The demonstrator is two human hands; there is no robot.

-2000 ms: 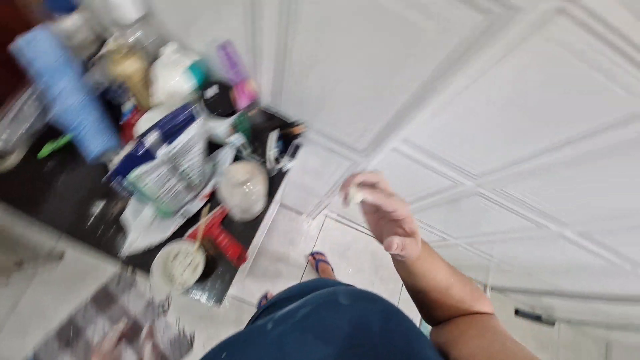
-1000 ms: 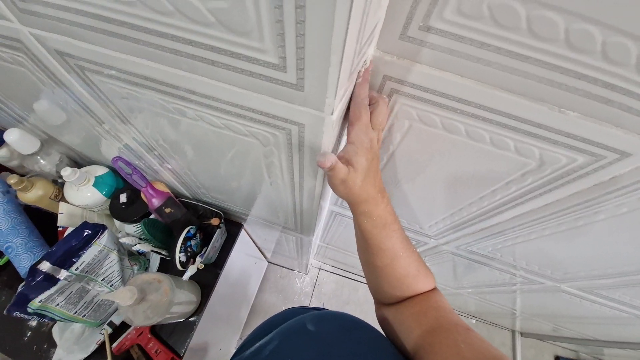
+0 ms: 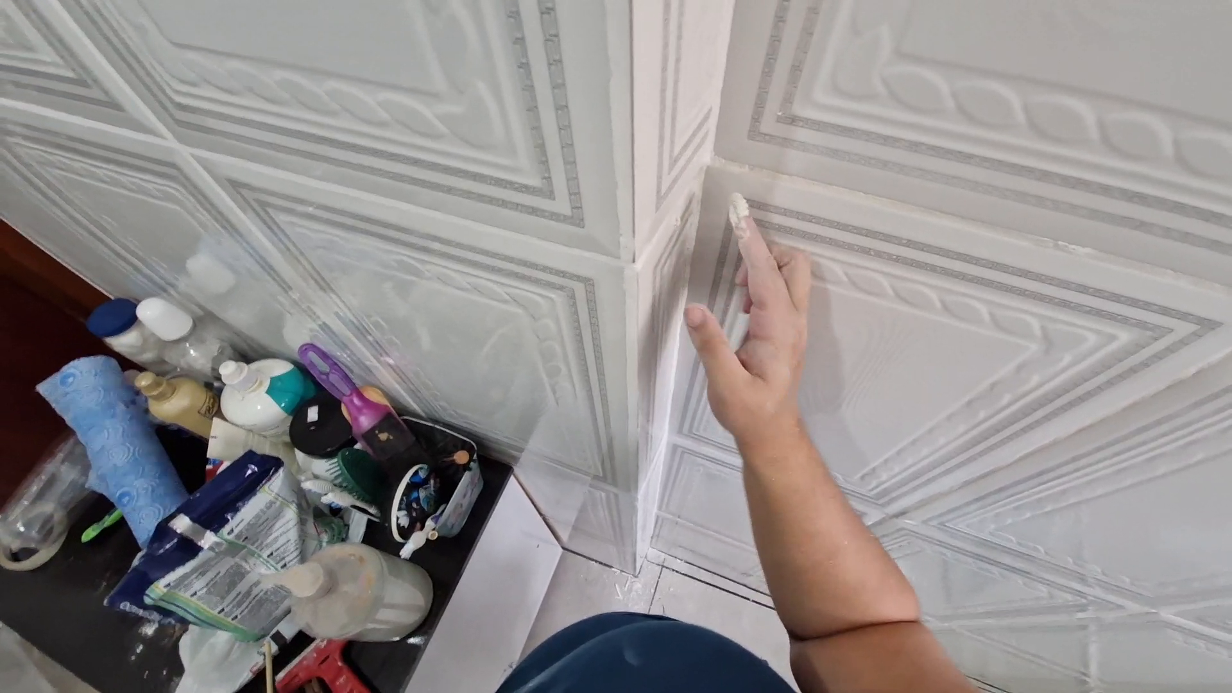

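My right hand (image 3: 767, 337) is raised in front of the embossed white wall panels (image 3: 943, 366), beside the inner corner. A dab of white paste (image 3: 738, 212) sits on its extended index fingertip, close to the seam between two panels. The other fingers are partly bent, the thumb stands apart, and the hand looks dusted with white. Whether the fingertip touches the panel cannot be told. White filler-like material (image 3: 1011, 236) shows along the horizontal seam. My left hand is outside the view.
On the dark tabletop (image 3: 58, 616) at lower left stand a pump bottle (image 3: 361, 592), a blue and white pouch (image 3: 231, 549), a blue patterned roll (image 3: 115, 448), a purple-handled brush (image 3: 361, 404), a red-handled tool (image 3: 322, 669) and several bottles. A wall corner (image 3: 632, 289) juts out left of the hand.
My right hand came up to the wall corner between the two earlier frames. Since then its index finger has left the corner seam and now points up in front of the right panel.
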